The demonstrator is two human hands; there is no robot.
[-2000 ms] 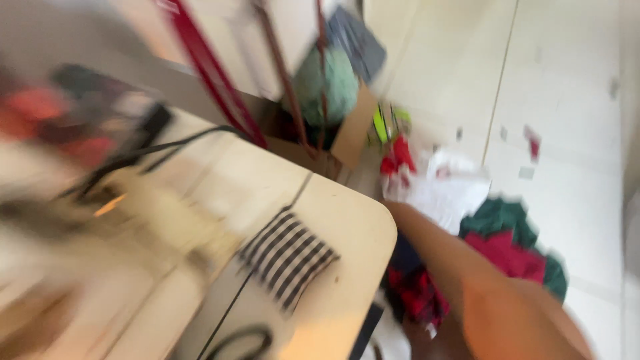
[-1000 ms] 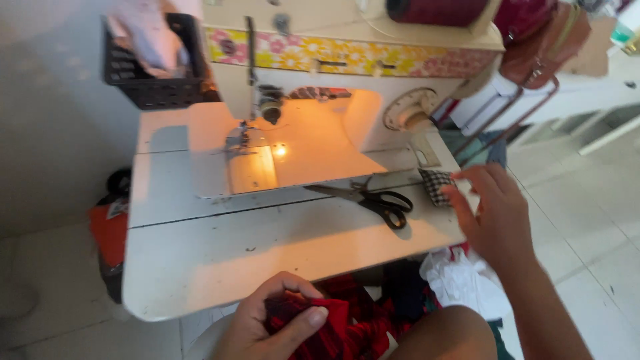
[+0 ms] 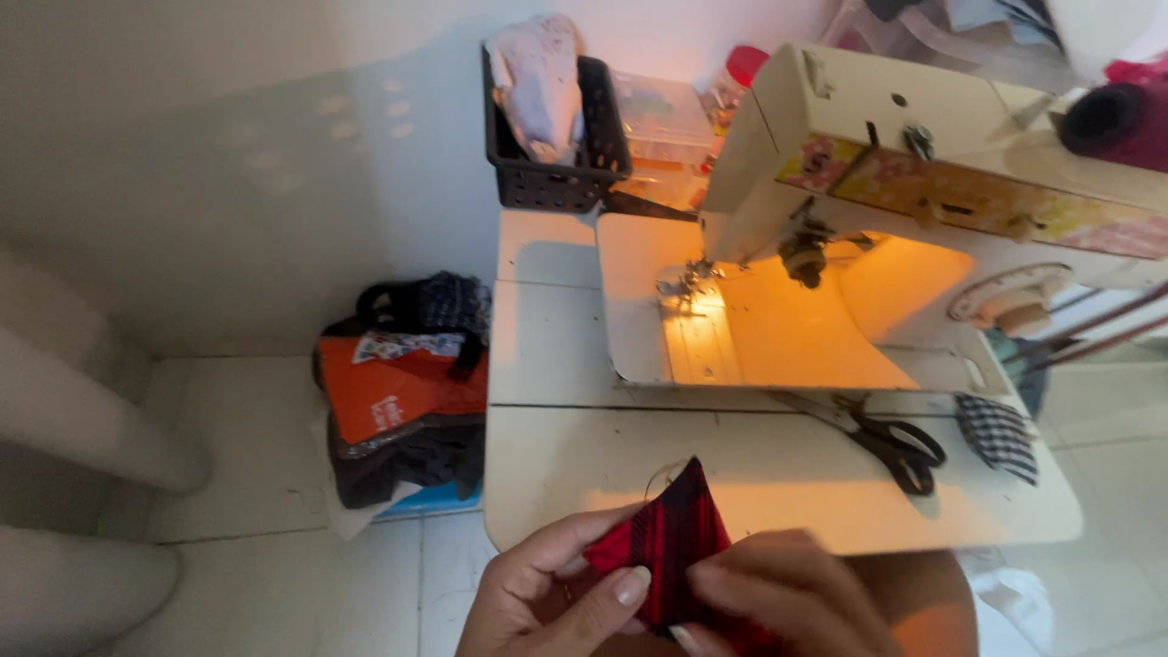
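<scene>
A piece of red and black plaid fabric (image 3: 671, 547) is pinched in my left hand (image 3: 566, 584), its pointed corner sticking up before the front edge of the white sewing table (image 3: 584, 474). My right hand (image 3: 794, 593), blurred, has its fingertips on the fabric's right side. A thin loop of thread shows by the corner. Beyond my hands stands a sewing machine (image 3: 912, 128) with its lamp lit over the needle area. Black-handled scissors (image 3: 890, 447) lie on the table, left of a black and white checked pincushion (image 3: 997, 438).
A black plastic basket (image 3: 557, 187) holding pale cloth stands at the back, beside a clear plastic box (image 3: 662, 119). Folded clothes (image 3: 401, 392) are piled left of the table. A dark red thread cone (image 3: 1118, 123) is at the upper right.
My right hand has moved from the checked pincushion to the plaid fabric. The fabric's corner now points up between my hands. The view has swung left.
</scene>
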